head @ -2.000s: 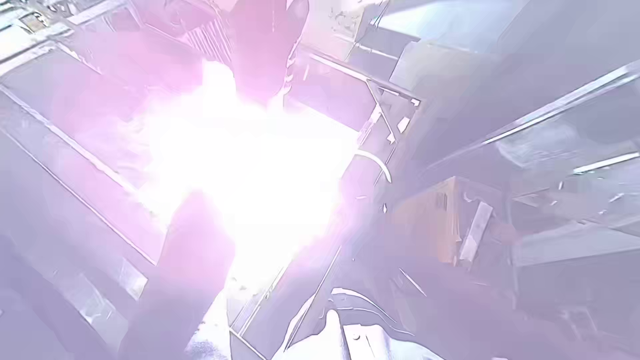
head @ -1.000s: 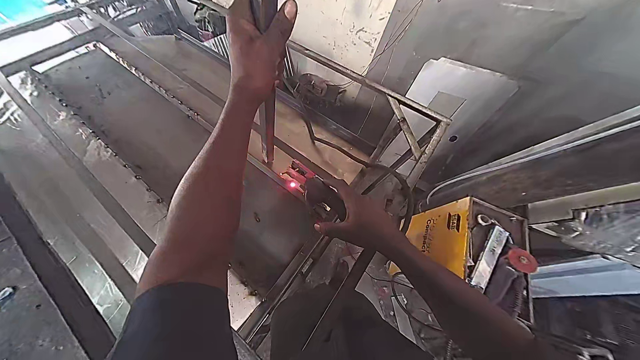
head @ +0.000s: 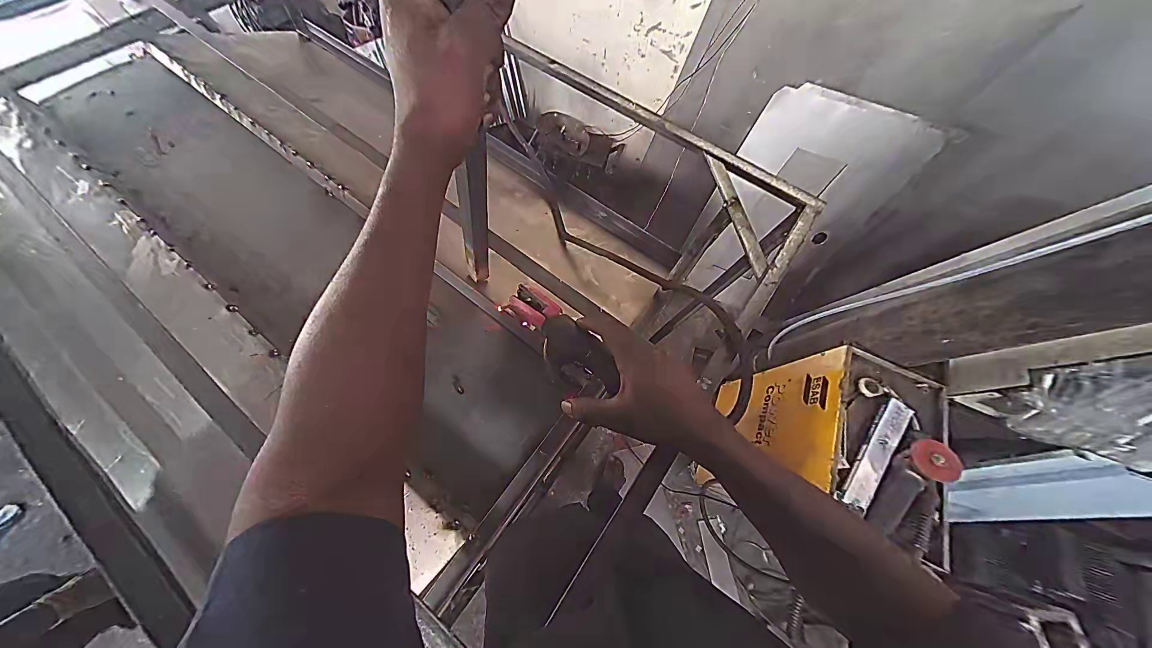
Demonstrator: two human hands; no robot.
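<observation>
At the top of the head view, my left hand (head: 445,76) grips the upper part of an upright metal bar (head: 475,216). The bar's lower end meets the seam of a long steel panel (head: 468,391). Right of that end, my right hand (head: 634,382) holds a black tool (head: 576,351) with a red front part (head: 533,308), thumb and fingers around its body. Small glowing spots show at the red front. The exact kind of tool is unclear. A dark cable (head: 621,261) loops behind this hand. The left fingertips are partly cut off by the frame edge.
A rusty metal frame (head: 666,126) rises beyond the panel. At the right stand a yellow ESAB box (head: 792,414) and a grinding disc (head: 936,460) among tools. A pale sheet (head: 837,135) leans on the wall. Metal rails (head: 517,513) run close to my legs.
The white and violet glare of two seconds ago is gone. A red glow at the tool's front, brighter one second ago, has dimmed. Both hands keep nearly the same places since then.
</observation>
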